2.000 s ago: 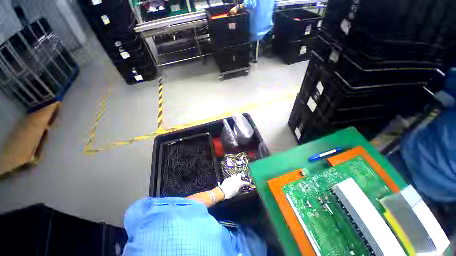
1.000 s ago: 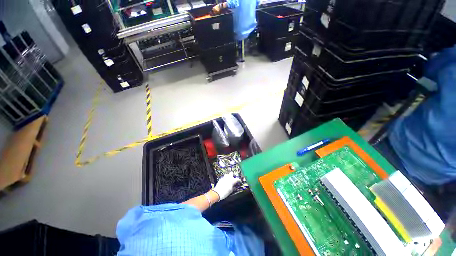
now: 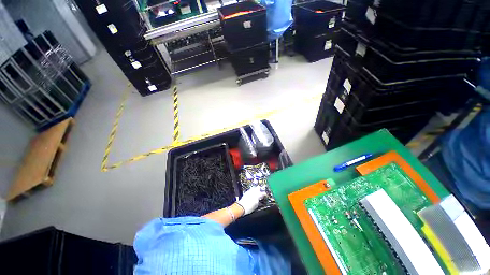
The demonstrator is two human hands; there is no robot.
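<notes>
My left hand (image 3: 251, 200), in a white glove, is at the near edge of the heap of shiny screws (image 3: 256, 176) in the black parts bin (image 3: 170, 182). Its fingertips are among the screws; whether they grip one is too small to tell. A heap of small black parts (image 3: 207, 180) fills the tray on the bin's left side. The green circuit board (image 3: 349, 225) lies on the orange jig (image 3: 307, 215) at the right, with a long white heatsink (image 3: 400, 231) and a finned heatsink (image 3: 456, 231) with a yellow strip. My right hand is out of the picture.
A blue marker pen (image 3: 353, 162) lies on the green mat (image 3: 322, 164). Clear plastic bags (image 3: 261, 137) are at the bin's far end. Black crates (image 3: 370, 91) stand stacked beyond the bench. A wooden pallet (image 3: 40, 156) is at the left. Other people's blue sleeves show at the top and right.
My left hand stays at the screws. The view has shifted slightly. Part of a hand near the finned heatsink at the lower right, seen one second ago, no longer shows.
</notes>
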